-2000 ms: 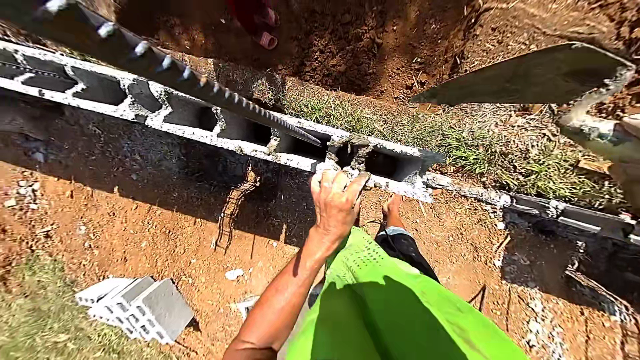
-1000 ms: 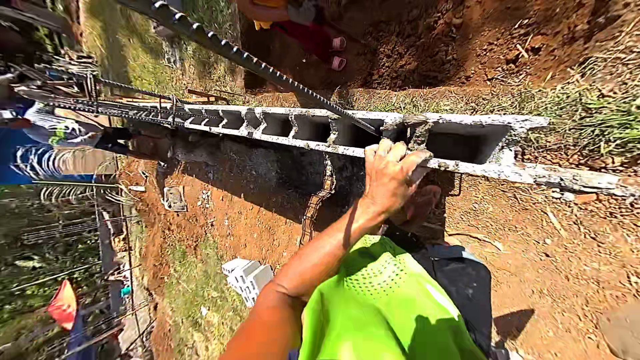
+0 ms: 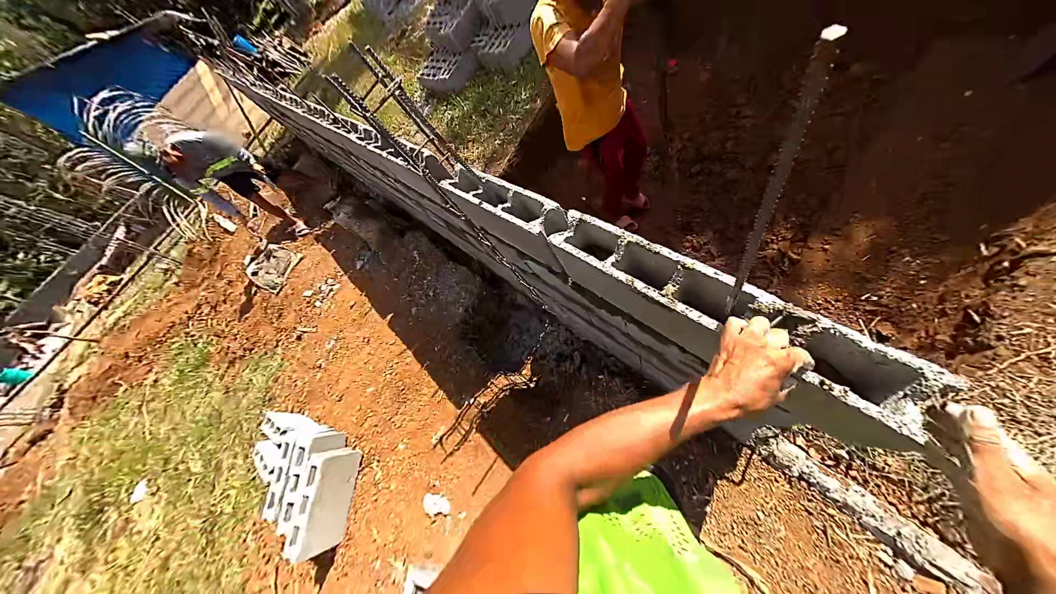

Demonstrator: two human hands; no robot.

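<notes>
A concrete hollow block [image 3: 870, 363] lies at the near end of a long block wall [image 3: 610, 285], its open cells facing up. My left hand [image 3: 755, 367] is curled over the block's near top edge, its fingers by a cell. At the right edge of the view, my right hand [image 3: 990, 462] grips the block's outer end; its thumb shows and the other fingers are mostly hidden. A steel reinforcing bar [image 3: 780, 165] rises out of a cell just beyond my left hand.
More rebar [image 3: 396, 124] sticks up along the wall. A person in a yellow shirt [image 3: 586, 74] stands beyond it; another person [image 3: 219, 157] bends down at the left. Loose hollow blocks [image 3: 318, 495] and twisted wire [image 3: 487, 396] lie on this side.
The trowel seen at the right two seconds ago is out of view. My right hand has come to the block's end; my left hand stays on the block edge. The view has swung along the wall.
</notes>
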